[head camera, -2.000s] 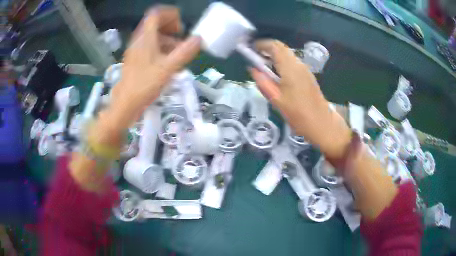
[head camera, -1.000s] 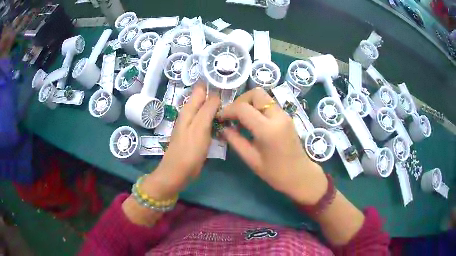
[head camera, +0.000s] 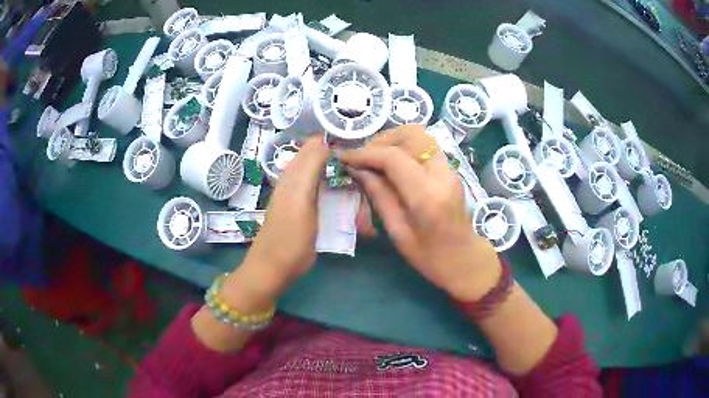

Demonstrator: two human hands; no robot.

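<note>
A white fan housing (head camera: 337,225) lies in front of me, its round spoked head pointing away and its open handle strip towards me. My left hand (head camera: 291,210) grips the handle along its left side. My right hand (head camera: 416,202) is at the handle's right side, its thumb and fingers pinched at a small green circuit board (head camera: 340,174) near the head. Thin wires show by the fingertips; what exactly the right fingers pinch is partly hidden.
Several white fan units (head camera: 148,161) crowd the green bench (head camera: 389,303) on both sides and behind. One unit (head camera: 511,45) lies on the darker belt beyond the pale edge strip. Small metallic bits (head camera: 644,253) lie at right. A black box (head camera: 62,39) stands at far left.
From a blurred raised position two seconds ago, the housing is down at the bench between my hands. Since one second ago, my right fingers moved slightly up the handle, and the belt unit shifted left.
</note>
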